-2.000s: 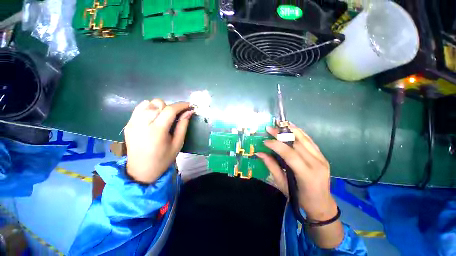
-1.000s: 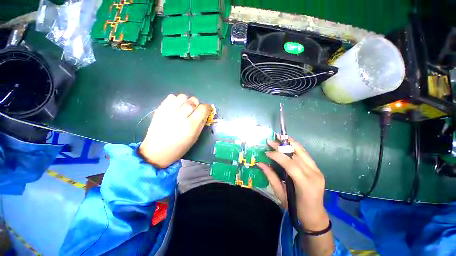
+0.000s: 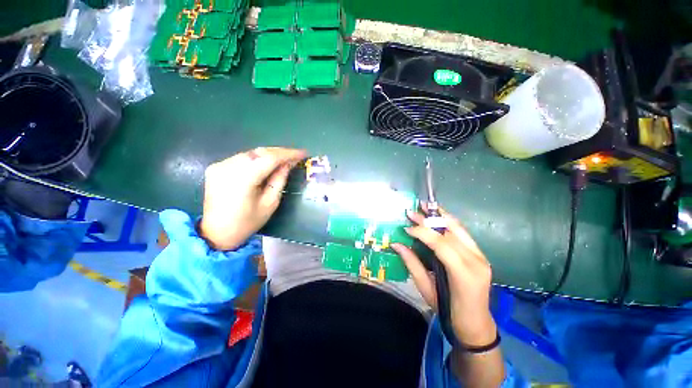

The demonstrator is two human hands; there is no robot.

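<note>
The green PCB panel (image 3: 345,259) lies at the mat's near edge, its upper part washed out by glare, with orange-gold flexible circuit pieces (image 3: 373,268) along its middle. Loose flexible circuits (image 3: 318,168) lie just left of and above the panel. My left hand (image 3: 246,189) is beside them, thumb and fingertips together near their left edge; whether it pinches a piece is unclear. My right hand (image 3: 455,265) holds the soldering iron (image 3: 431,189), tip pointing away from me, off the panel. Its fingertips are at the panel's right edge.
Behind are a fume extractor fan (image 3: 425,121), a tilted white plastic jar (image 3: 531,117) and a soldering station (image 3: 607,163) with cords. Rear left are plain panels (image 3: 296,74), panels with flex (image 3: 190,49) and plastic bags (image 3: 121,53). A second fan (image 3: 45,121) stands far left.
My left hand moved over the loose flexible circuits, then drew back left, uncovering them. The view shifted, showing more of the bench's rear. My right hand stays by the panel with the iron.
</note>
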